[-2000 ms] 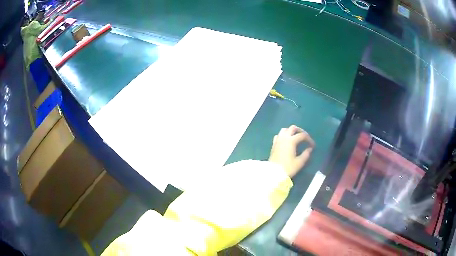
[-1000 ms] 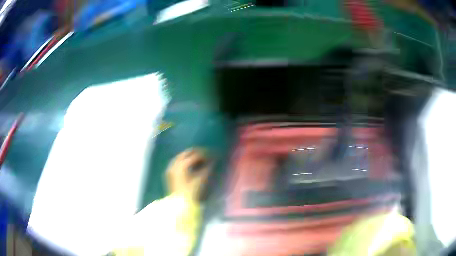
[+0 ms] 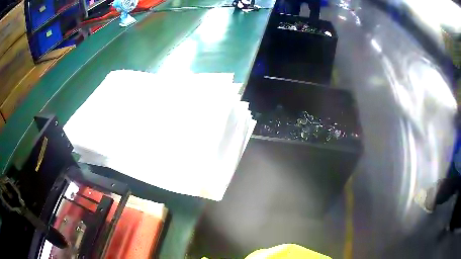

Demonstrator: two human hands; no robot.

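The press fixture fills the lower left. Its red base pad (image 3: 132,230) lies under the black hold-down frame (image 3: 105,215), with a pale strip at the pad's end. A dark press arm (image 3: 38,222) with a rounded tip reaches over the frame from the left. A large stack of white sheets (image 3: 156,124) lies on the bench beyond the fixture, its right edges uneven and layered. Neither of my hands is in view. Only a piece of yellow sleeve shows at the bottom edge; which arm it covers cannot be told.
Black bins (image 3: 313,167) holding small shiny pieces stand along the bench's right side. The green bench (image 3: 101,53) runs away, with a small light-blue fan-like object (image 3: 125,11) on it. Cartons (image 3: 14,60) and blue bins (image 3: 46,35) stand at upper left. A person's foot (image 3: 426,199) shows at right.
The view has swung right, from the left stack across the fixture to the right stack and black bins. My left hand, seen earlier beside the fixture, has left the picture.
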